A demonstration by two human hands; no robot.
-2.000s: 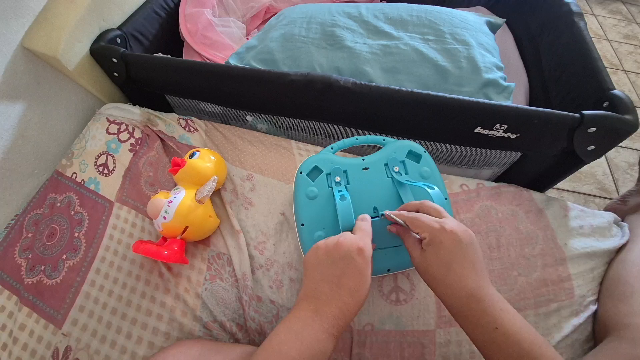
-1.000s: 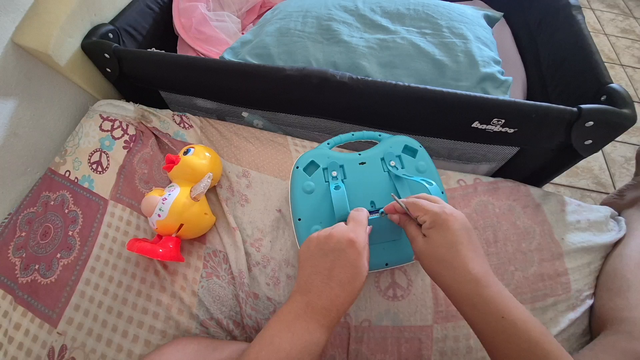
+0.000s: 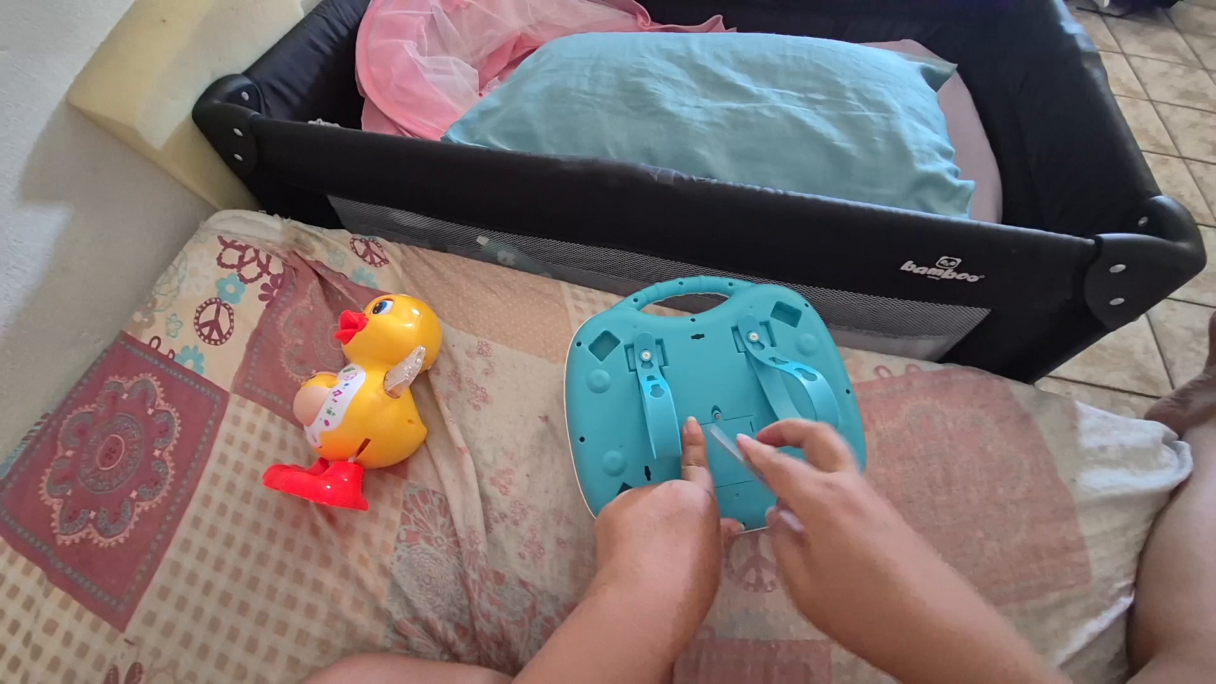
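Note:
A teal plastic toy case (image 3: 608,418) with a carrying handle lies back side up on the bed, two light blue straps (image 3: 662,418) screwed to it. Near its middle is a rectangular battery-type cover (image 3: 736,489) with a screw above it. My left hand (image 3: 665,532) rests at the case's lower edge, its index finger extended on the surface beside the cover. In my right hand (image 3: 822,503) is a thin flat light-coloured piece (image 3: 731,446), pinched between thumb and fingers over the cover; what exactly it is I cannot tell.
A yellow toy duck (image 3: 389,408) with red feet lies on the patterned bedsheet (image 3: 532,532) at the left. Behind the bed stands a black travel cot (image 3: 665,190) holding a teal pillow (image 3: 703,114) and pink tulle fabric (image 3: 418,66). Tiled floor (image 3: 1173,328) shows at the right.
My right hand has moved a little down from the screw area, with the thin piece still in it. My left index finger stays on the case.

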